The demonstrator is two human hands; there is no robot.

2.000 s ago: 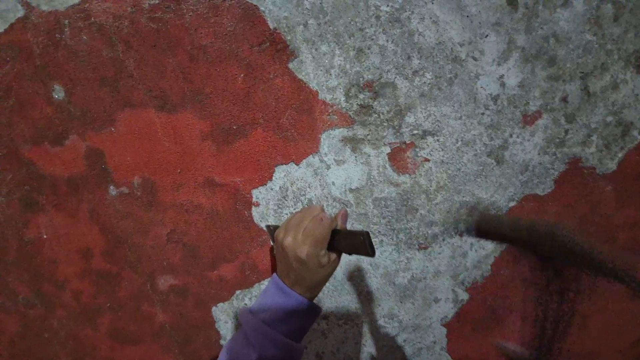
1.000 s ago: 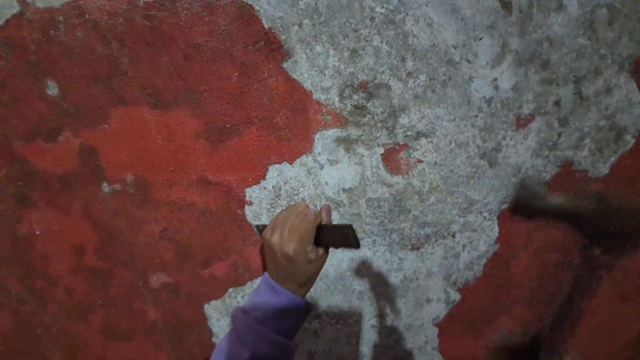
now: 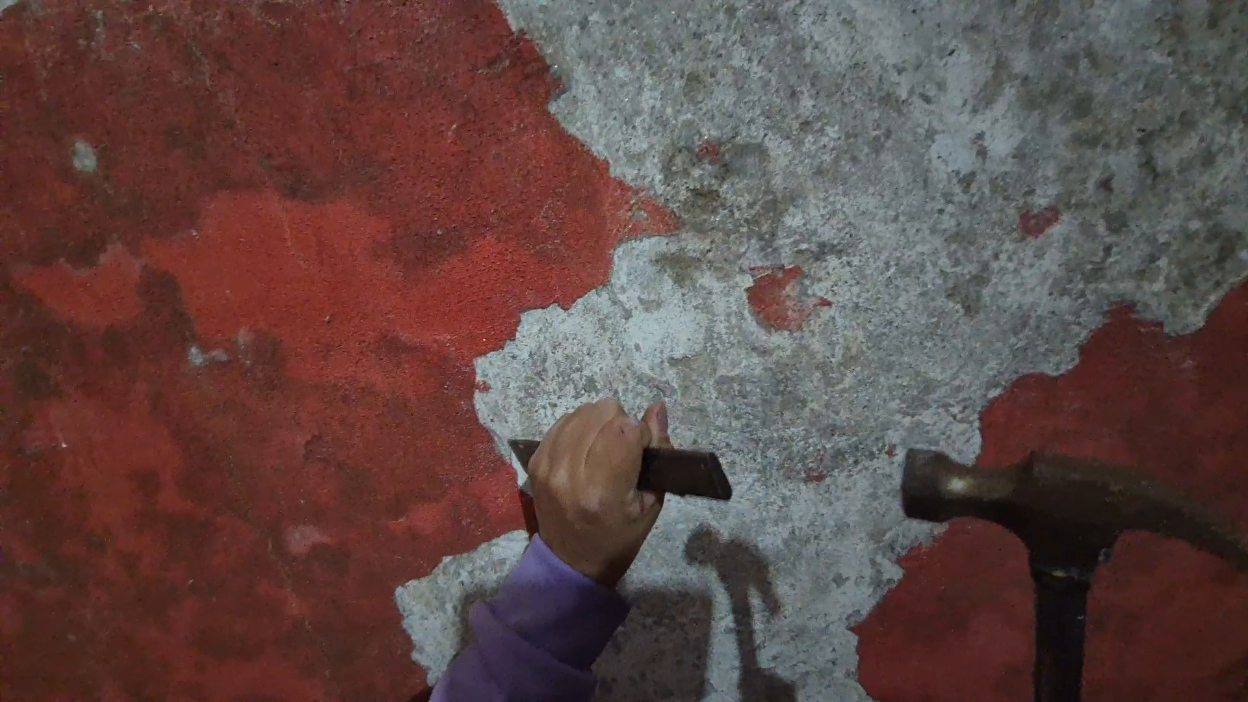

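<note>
My left hand (image 3: 595, 487), in a purple sleeve, is closed around a dark flat metal bar (image 3: 685, 474), perhaps a chisel. The bar's narrow end points left at the edge of the red paint (image 3: 341, 390), and its blunt end sticks out to the right of my fist. On the right a claw hammer (image 3: 1033, 497) is raised, its striking face turned toward the bar with a gap between them. Its dark handle runs down out of the frame. My right hand is not visible.
Bare grey, mottled plaster or concrete (image 3: 897, 244) runs diagonally through the surface, with ragged borders. More red paint (image 3: 1150, 419) lies at the right, behind the hammer. A small red patch (image 3: 785, 297) remains above my hand. Shadows fall below it.
The hammer, blurred in both earlier frames, is now sharp, and its head and upper handle show at the right. My left hand keeps its hold on the bar at the same paint edge.
</note>
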